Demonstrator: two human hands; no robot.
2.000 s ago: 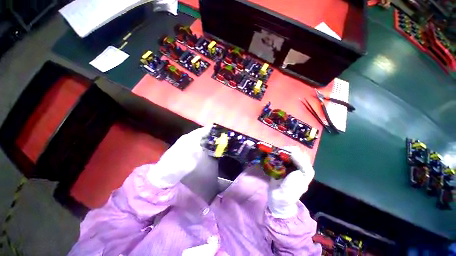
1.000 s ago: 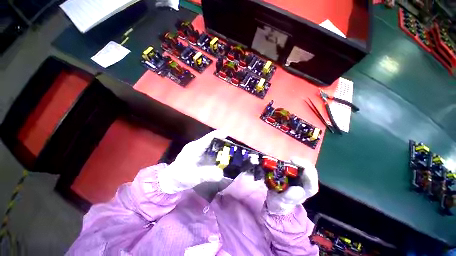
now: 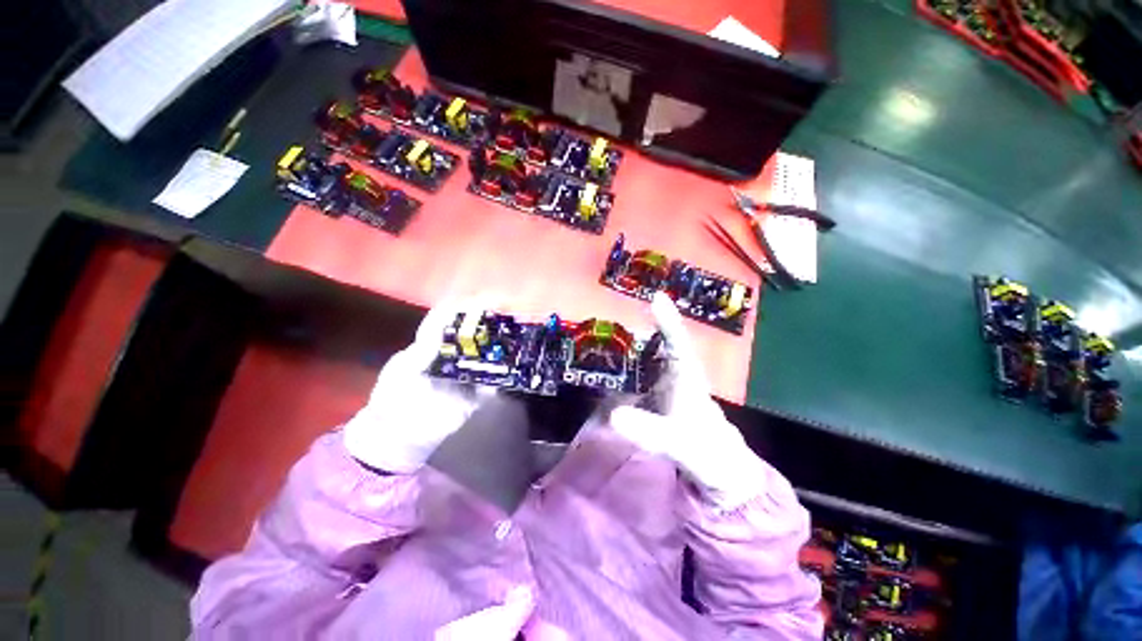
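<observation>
A long narrow power supply board (image 3: 545, 356) is held level between both hands, in front of the bench edge, with its parts side towards me. My left hand (image 3: 407, 407), in a white glove, grips its left end by the yellow part. My right hand (image 3: 683, 413), also in a white glove, holds its right end near the toroid inductor (image 3: 604, 341). The fingers partly hide both ends. Another power supply board (image 3: 678, 287) lies just beyond on the red foam sheet (image 3: 413, 251).
Several boards (image 3: 542, 188) lie at the back left. A black plastic bin (image 3: 501, 75) stands behind. Side cutters (image 3: 766, 235) and tweezers (image 3: 733, 242) lie by a perforated white card (image 3: 795, 232). More boards (image 3: 1056, 357) lie right. Red-lined bins (image 3: 75, 363) stand left; blue clothing (image 3: 1077, 582) shows lower right.
The held board has turned so its toroid now stands on the upper edge and the red parts are less visible. The hands have shifted slightly left and up. The bench scene has shifted left in view.
</observation>
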